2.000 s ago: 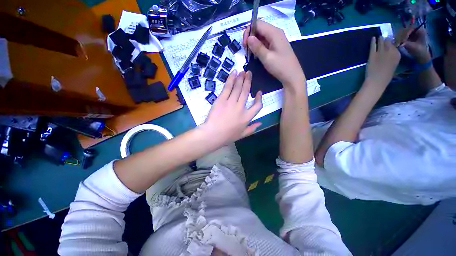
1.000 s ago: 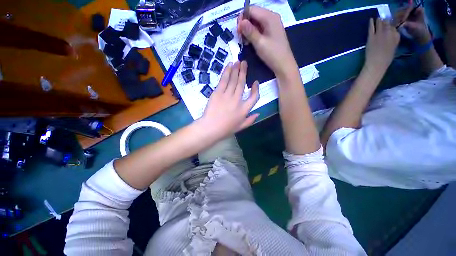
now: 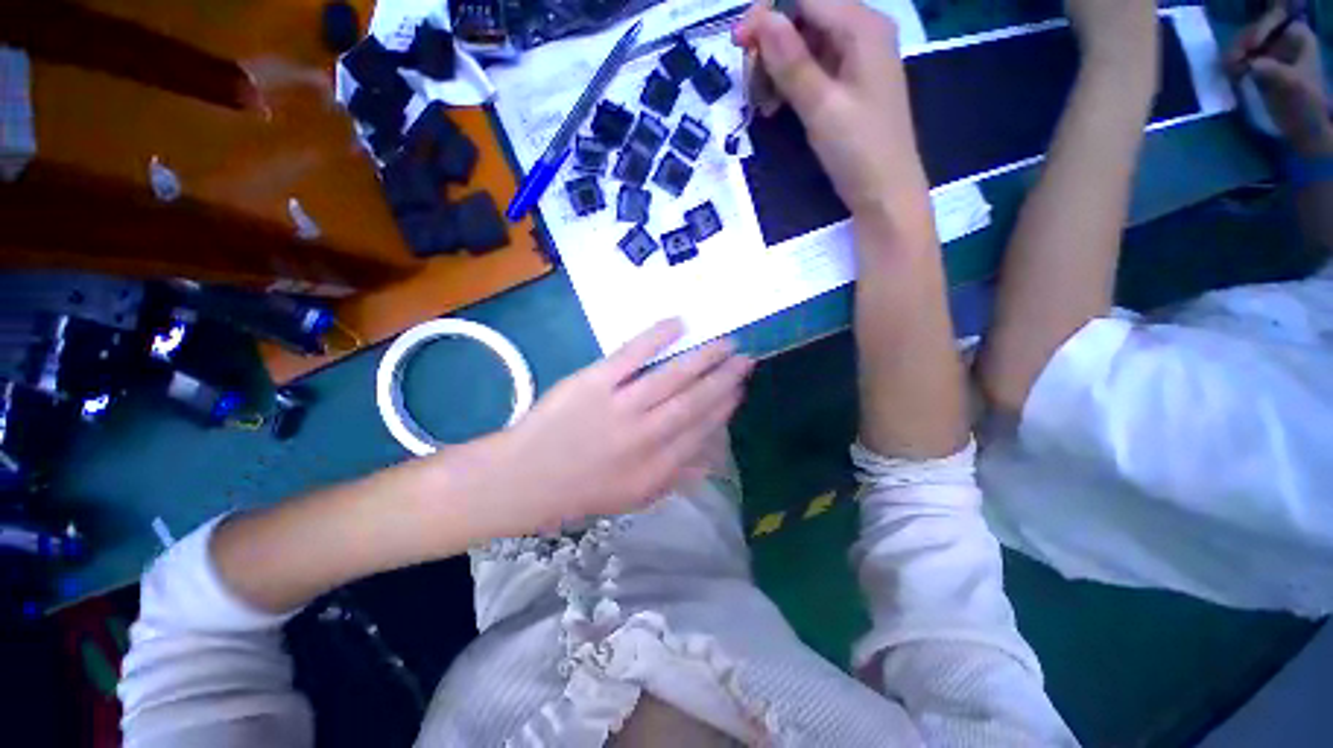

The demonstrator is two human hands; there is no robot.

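Several small black square pieces [image 3: 643, 146] lie in a group on the white paper sheet [image 3: 643, 307]. My right hand [image 3: 833, 88] is at the top, closed on tweezers [image 3: 750, 88] whose tips are by a small dark piece at the left end of the black strip sheet [image 3: 980, 110]. The upper part of the tweezers is hidden by my hand and the frame edge. My left hand [image 3: 629, 424] is spread, palm down and empty, at the bench's front edge, below the paper. The blue pen [image 3: 578, 124] lies on the paper left of the pieces.
The orange fixture [image 3: 190, 176] stands at left, with larger black blocks [image 3: 439, 176] on its base. A white ring [image 3: 456, 387] lies at the bench edge. Black units [image 3: 132, 365] are heaped at left. A person's arm [image 3: 1075, 219] reaches over the strip from the right.
My left hand has moved back off the paper toward the bench edge. More pieces now show at the lower end of the group. The other person's arm has reached further forward over the strip.
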